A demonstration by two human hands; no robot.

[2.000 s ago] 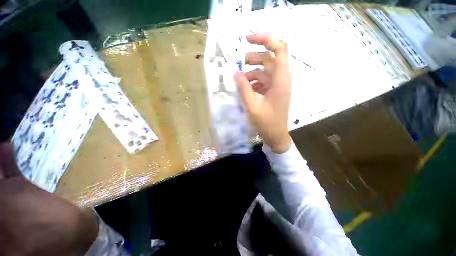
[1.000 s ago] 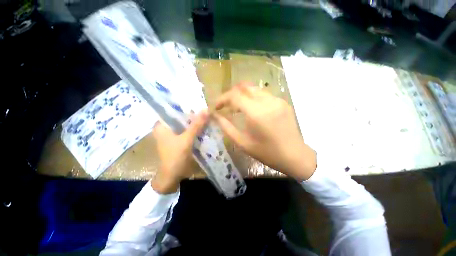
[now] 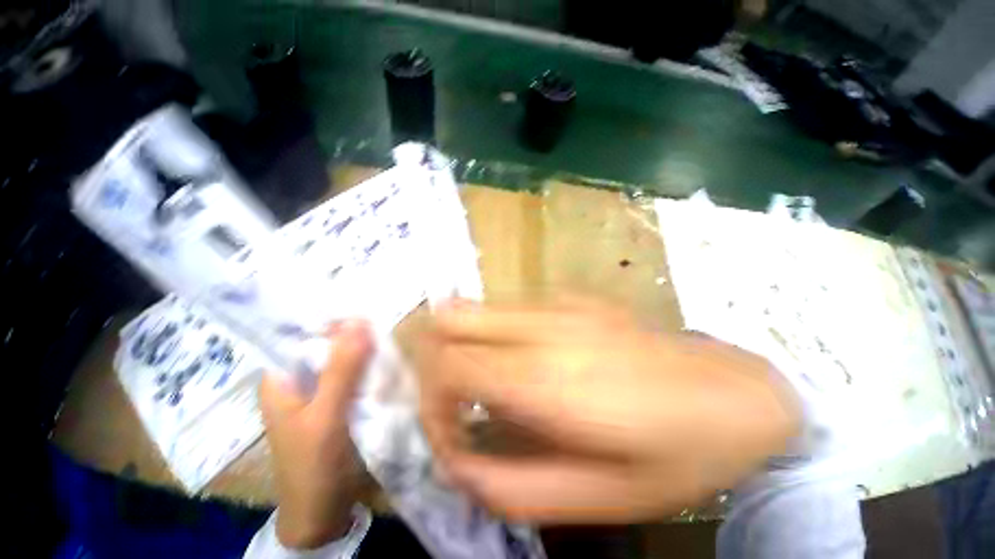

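A long white adhesive carrier strip (image 3: 231, 235) with dark shapes runs slantwise across the left half of the head view. My left hand (image 3: 316, 426) grips it near its middle, thumb on top. My right hand (image 3: 611, 409) is large and blurred, just right of the strip, fingers curled towards it. Whether it holds a small piece cannot be told. The strip's lower part passes partly behind my right hand. Sheets of die-cut adhesives (image 3: 175, 366) lie on the bench under and left of the strip.
Black cylindrical housings stand on the green conveyor belt (image 3: 480, 120) beyond the bench, one at centre left (image 3: 410, 96), another to its right (image 3: 548, 109). A dark cylinder (image 3: 892, 210) is at the right. A large white sheet (image 3: 786, 295) covers the bench's right side. Blue plastic is at lower left.
The view has shifted, showing more of the conveyor and its housings. Both hands and the strip appear lower, and my right hand appears larger and more blurred. My left hand still holds the strip.
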